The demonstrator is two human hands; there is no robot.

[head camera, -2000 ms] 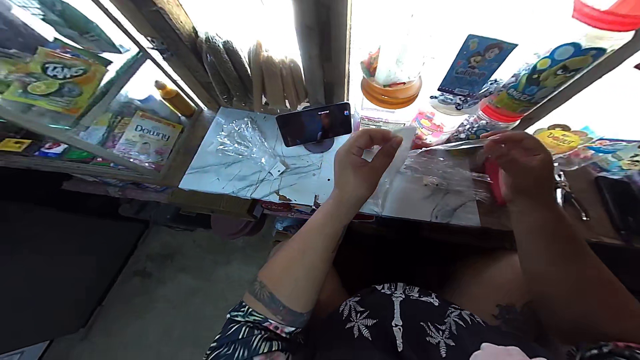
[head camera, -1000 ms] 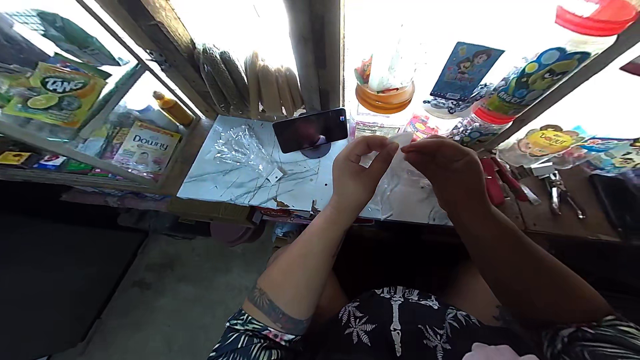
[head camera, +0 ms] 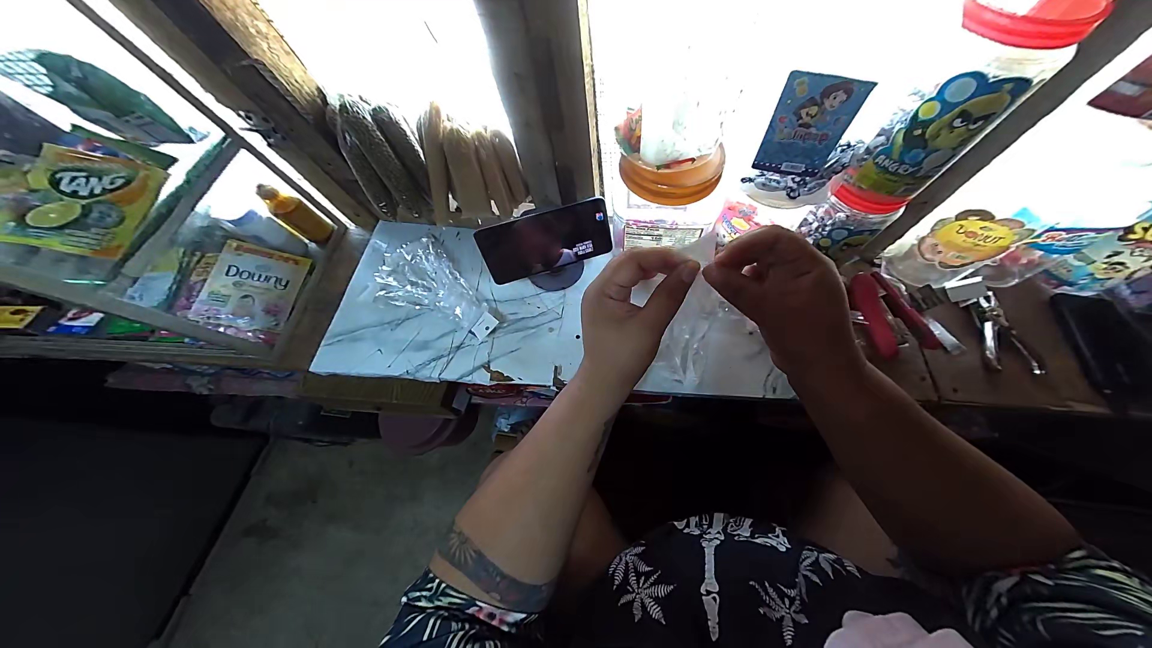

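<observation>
My left hand (head camera: 634, 306) pinches a small whitish, translucent piece (head camera: 698, 252) between thumb and forefinger; whether it is paper or plastic I cannot tell. Close against it, my right hand (head camera: 783, 292) grips the same piece, its fingertips almost touching the left ones. Under both hands, clear plastic (head camera: 688, 346) lies on the marble-patterned board (head camera: 540, 346). Left of my left hand, a smartphone (head camera: 544, 241) leans on a round stand. A bunch of clear plastic wrappers with a small white tag (head camera: 427, 279) rests farther left.
Red-handled pliers (head camera: 886, 310), a metal hand tool (head camera: 999, 333) and a black object (head camera: 1098, 346) lie at right. Plastic jars (head camera: 670, 171) with sweets stand behind my hands. Packed goods stand on a wooden shelf (head camera: 297, 333) at left; a wooden post (head camera: 540, 108) rises behind the phone.
My right hand has moved left from beside the red-handled tool to meet my left hand. The clear plastic that stretched between the hands two seconds ago now lies lower, on the board.
</observation>
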